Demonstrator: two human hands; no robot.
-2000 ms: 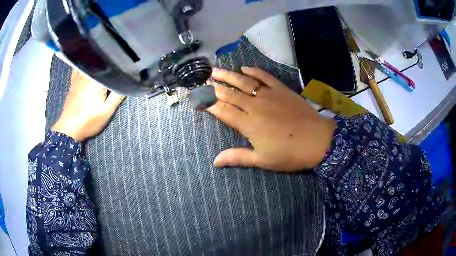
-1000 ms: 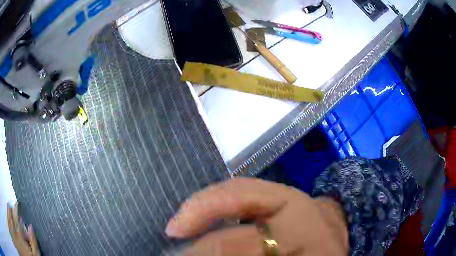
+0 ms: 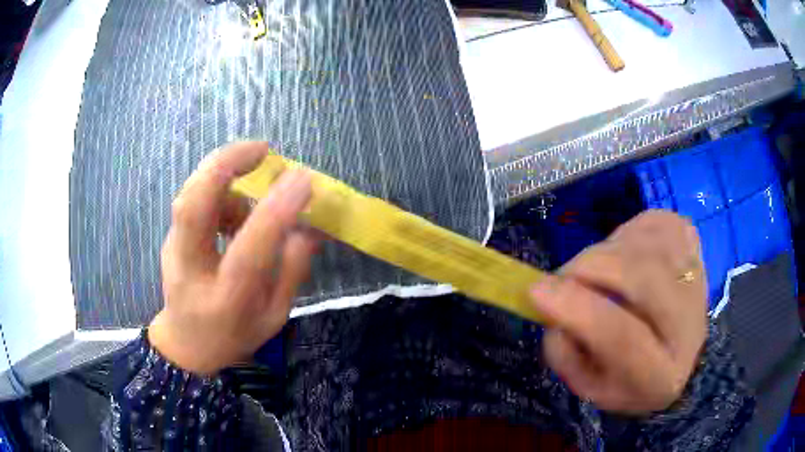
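A flat yellow strip with dark print is held slanted above the near part of the grey pinstripe panel. My left hand pinches its left end between thumb and fingers. My right hand grips its right end; that hand is slightly blurred. The panel lies on the table with a white edge showing along its near and right sides. The needle area shows at the top, over the panel; most of the machine head is out of view.
A wooden-handled tool and pink-and-blue snips lie at the upper right, beside the cut-off edge of a black phone. A graduated tape runs along the table edge. A blue crate and grey cloth are below right.
The yellow strip has left the table and is now in both hands. My hands have come off the panel. The view has shifted, with the machine head mostly gone past the top edge.
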